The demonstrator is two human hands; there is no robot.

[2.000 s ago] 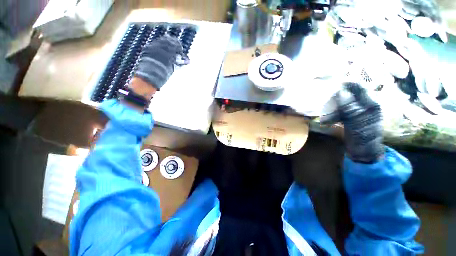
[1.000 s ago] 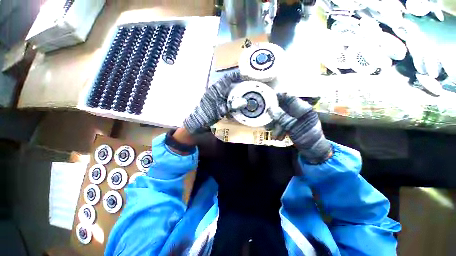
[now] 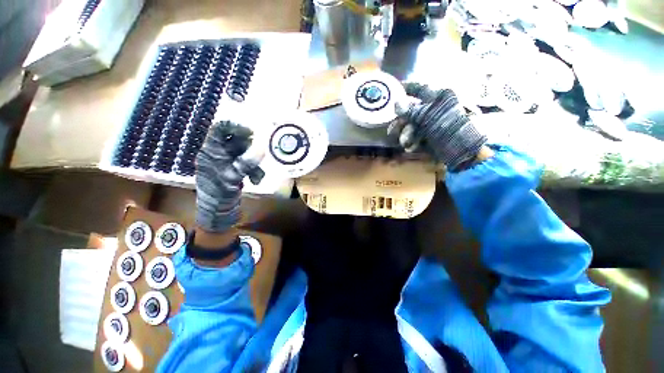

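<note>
My left hand (image 3: 222,175), in a grey knitted glove, holds a pale white disc with a dark-ringed centre (image 3: 291,143) by its left edge, above the front right part of the parts tray (image 3: 273,55). My right hand (image 3: 437,125), also gloved, has its fingertips at the right rim of the thick white round fixture (image 3: 352,109) on the silver plate; whether they grip it I cannot tell. Rows of black ring parts (image 3: 182,102) fill the tray's left part. One black ring (image 3: 235,95) lies at the end of the shorter right row.
Loose pale discs (image 3: 502,80) lie in a pile at right. A metal cylinder (image 3: 342,33) stands behind the fixture, beside brown cardboard (image 3: 322,89). A cardboard flap (image 3: 371,191) hangs in front. Finished discs (image 3: 159,271) lie in rows at lower left. A white box (image 3: 87,40) stands upper left.
Both hands held the disc in front of the fixture a second ago. My left hand has carried it left; my right hand has let go and moved up to the fixture's right rim.
</note>
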